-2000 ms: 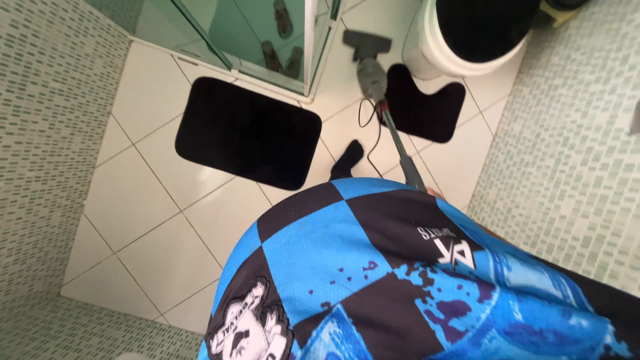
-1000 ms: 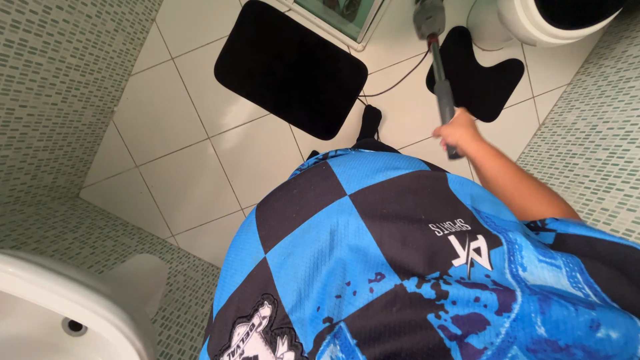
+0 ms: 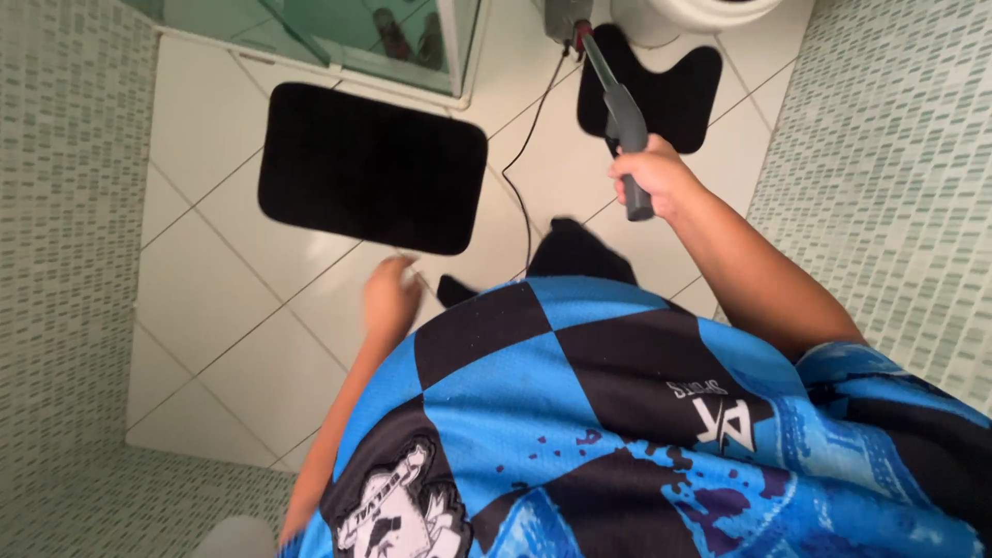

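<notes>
My right hand [image 3: 655, 174] is closed around the dark grey handle of a corded stick vacuum cleaner [image 3: 625, 116]. Its metal tube runs up to a grey body at the top edge, and the floor head is out of frame. A black power cord [image 3: 529, 139] hangs from the body and passes over the tiles toward my feet. My left hand [image 3: 391, 298] is blurred, just below a black rectangular bath mat [image 3: 373, 167]; nothing shows in it, and its fingers look curled. Behind the vacuum's handle lies a black contour mat [image 3: 674, 97].
A white toilet [image 3: 697, 12] stands at the top right. A glass shower enclosure [image 3: 372, 46] with a white frame is at the top left, with footwear seen through the glass. Mosaic-tiled walls [image 3: 891, 155] flank the floor. A rounded white fixture [image 3: 236, 536] shows at the bottom left.
My left hand has come into view beside my body. My right hand still grips the vacuum's handle, as one second ago. The view has shifted, and the white basin at lower left has left it.
</notes>
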